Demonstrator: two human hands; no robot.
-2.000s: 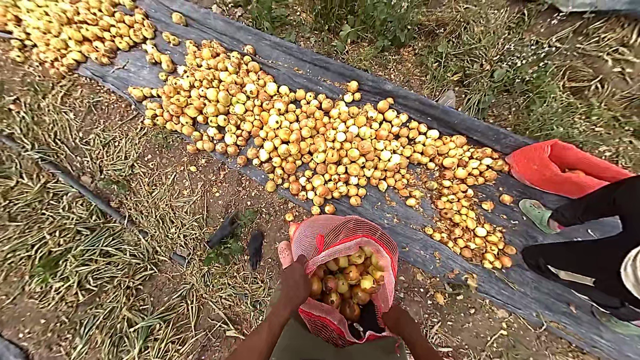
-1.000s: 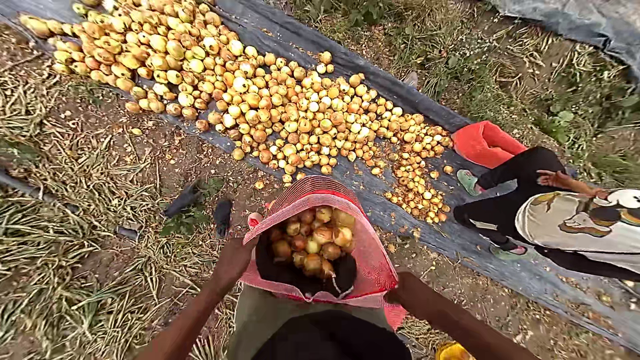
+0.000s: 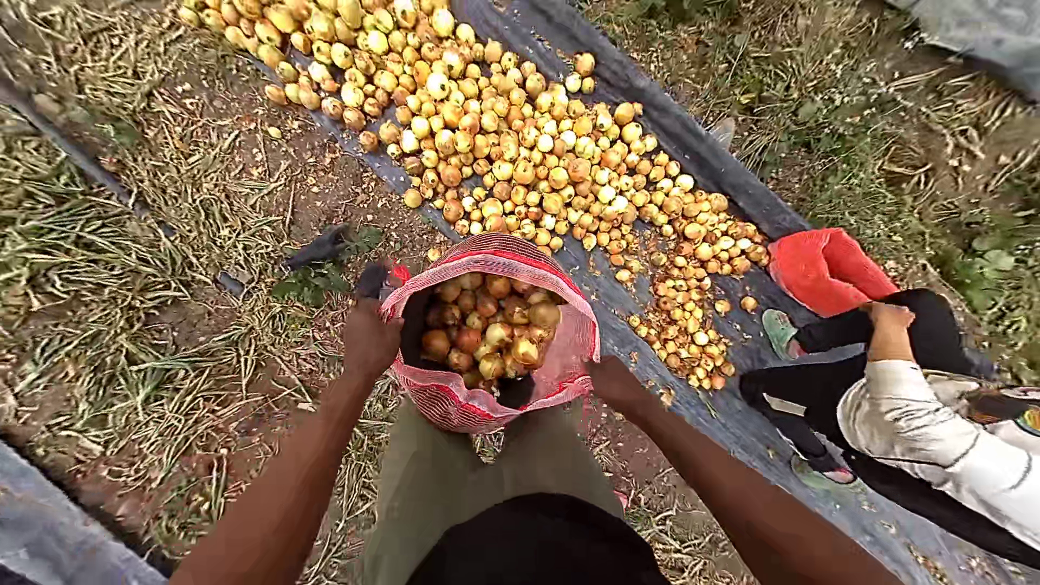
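Observation:
A red mesh sack [image 3: 463, 405] hangs in front of my legs, its mouth spread wide and facing up. Onions [image 3: 487, 325] lie inside it, with a dark area around them. My left hand [image 3: 372, 331] grips the left side of the rim, near a bunched red corner. On the right side of the rim, my right hand [image 3: 615, 383] is closed on the mesh. How deep the onions reach in the sack is hidden. Just beyond the sack, a long heap of yellow-brown onions [image 3: 520, 154] is spread on a dark ground sheet.
A person [image 3: 918, 414] sits or crouches on the dark sheet [image 3: 780, 463] at the right, beside a red sack [image 3: 829, 272]. Dark shoes or similar items [image 3: 318, 248] lie left of my sack. Dry onion tops [image 3: 162, 349] cover the soil, and a dark hose [image 3: 89, 166] crosses it.
Two seconds ago my right hand was lower, near the sack's bottom right; now it holds the rim and the mouth is wider. The person at the right has come further into view.

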